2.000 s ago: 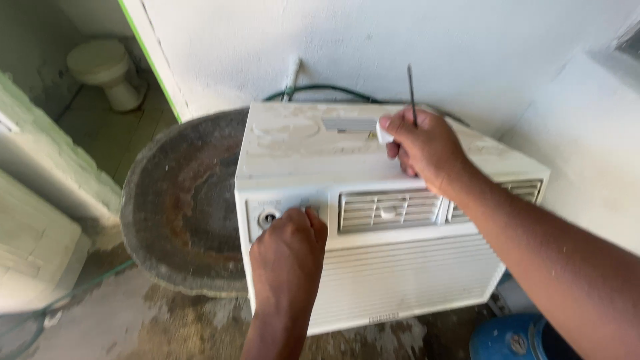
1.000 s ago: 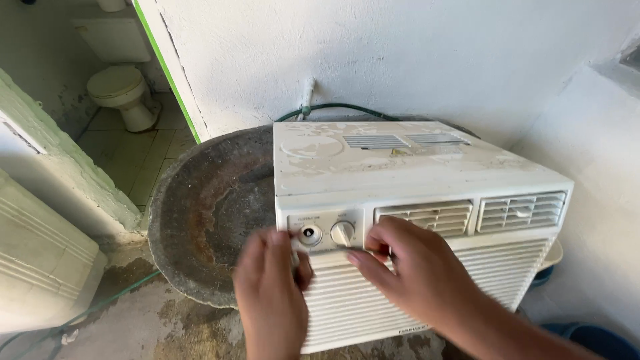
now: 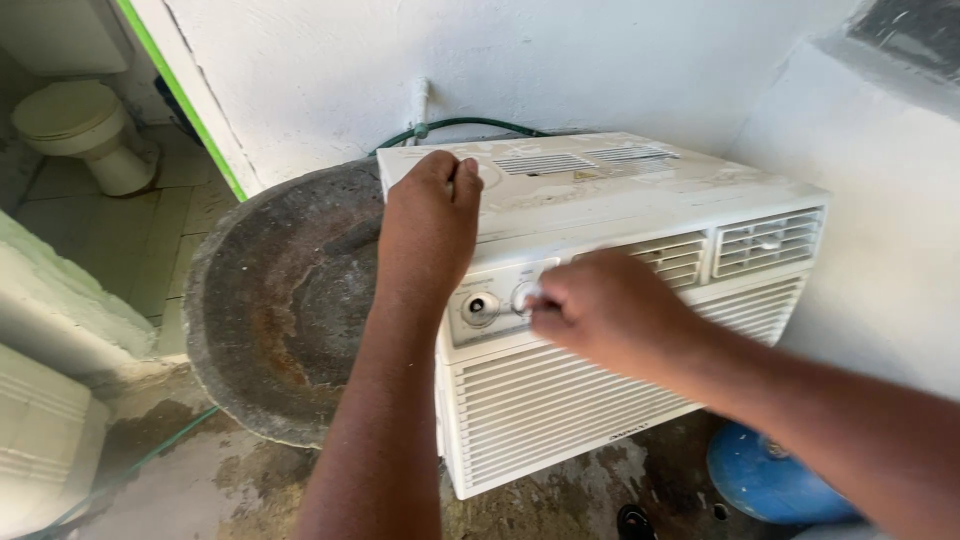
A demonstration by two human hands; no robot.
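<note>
A white window air conditioner (image 3: 645, 375) rests on or over a rough stone-like basin. On its control panel, the left shaft (image 3: 478, 306) is bare of a knob, and beside it sits a white mode knob (image 3: 526, 297). My right hand (image 3: 615, 322), blurred, has its thumb and fingers around that knob. My left hand (image 3: 431, 214) is closed above the unit's top left front corner; whatever its fingers may hold is hidden.
The oval basin (image 3: 225, 322) extends left of the unit. A green hose (image 3: 480, 121) passes a white wall pipe (image 3: 422, 105) behind. A blue rounded container (image 3: 772, 480) stands at lower right, a toilet (image 3: 82, 127) at upper left. The floor (image 3: 247, 480) looks wet.
My left hand has moved up from beside the control panel to above the unit's top. My right hand, which held a thin dark tool and a white piece above the unit, is now at the mode knob.
</note>
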